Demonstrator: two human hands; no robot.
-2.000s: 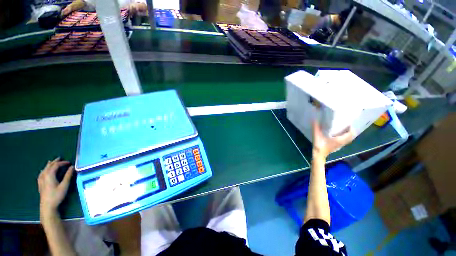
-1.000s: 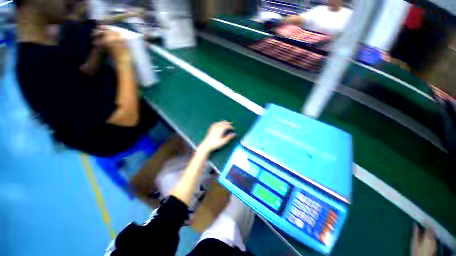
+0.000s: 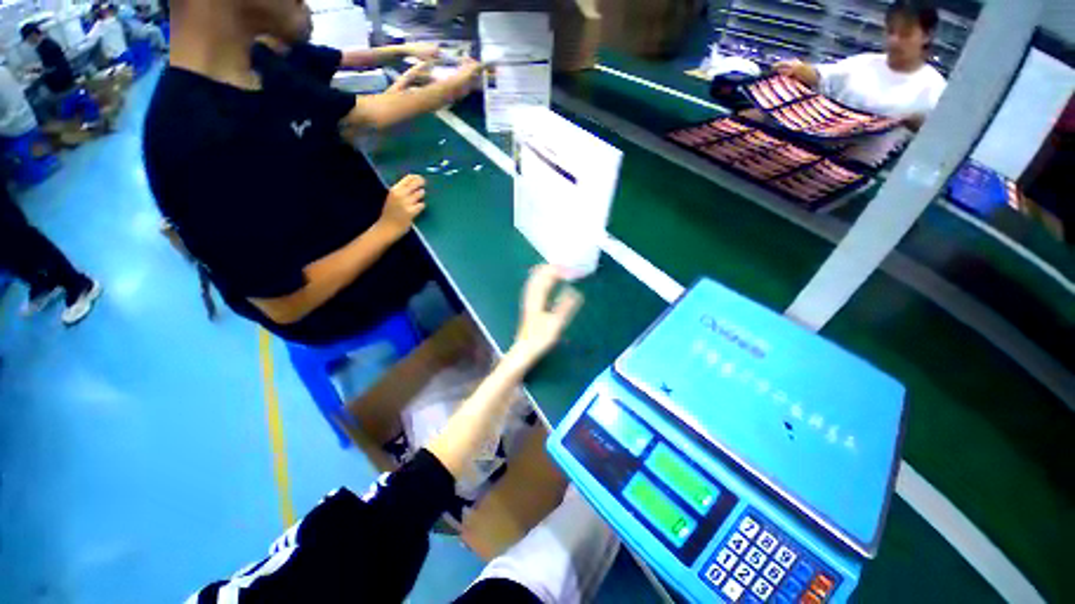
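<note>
A white retail box [image 3: 568,189] stands upright on the green belt, left of the scale. My left hand [image 3: 546,316] is at its near lower edge, fingers apart and pointing up at it; whether the fingertips touch the box I cannot tell. The blue digital scale [image 3: 754,395] sits at the lower right with nothing on its flat plate, its display windows glowing green. Its keypad is cut off by the bottom edge. My right hand is out of the picture.
A seated person [image 3: 277,189] in black is on the left, with hands near another white box [image 3: 515,71]. Small white bits lie on the belt. A post [image 3: 914,177] rises behind the scale. An open carton [image 3: 413,401] is below.
The view has swung left since two seconds ago. My left hand has moved from beside the scale to the upright white box. My right hand and the block of white boxes have left the picture.
</note>
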